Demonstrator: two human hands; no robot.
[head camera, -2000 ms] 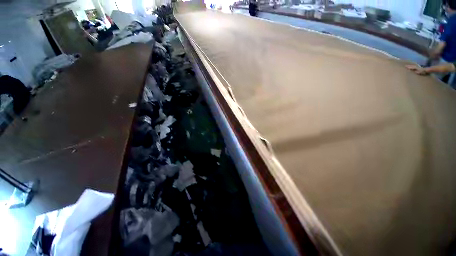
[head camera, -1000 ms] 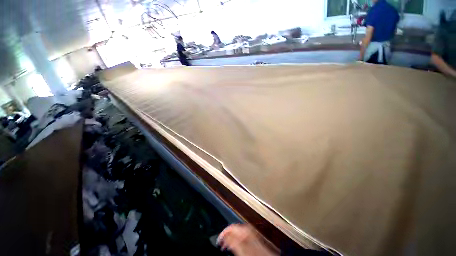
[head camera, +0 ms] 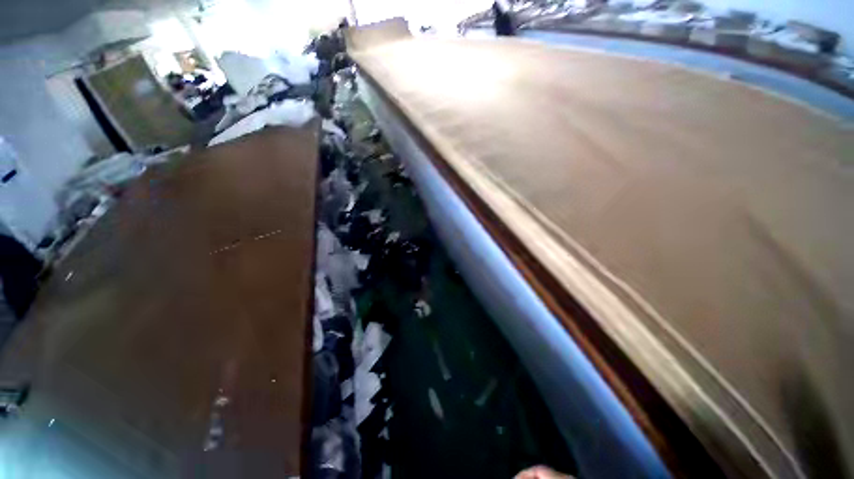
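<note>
A wide tan-brown fabric ply (head camera: 655,187) covers the long cutting table on the right. Its pale selvedge (head camera: 599,267) runs along the near side, above the layered edge of the fabric stack (head camera: 562,281). Soft ripples show on the cloth at the right. A small bit of a hand, apparently my left hand (head camera: 543,473), shows at the bottom edge, beside the table's pale side panel. It is cut off, so its fingers and any hold cannot be made out. My right hand is out of the picture.
The cutting table's red-brown edge (head camera: 524,267) runs from far centre to lower right. A brown table (head camera: 187,281) stands left. Between them lie a dark green floor (head camera: 449,365) and heaped scraps (head camera: 365,360). Another bench (head camera: 693,33) with stacked pieces is behind.
The view has swung right and down, bringing the brown table back in. The people across the table are out of view. The hand has dropped almost out at the bottom. The near cloth edge lies flatter.
</note>
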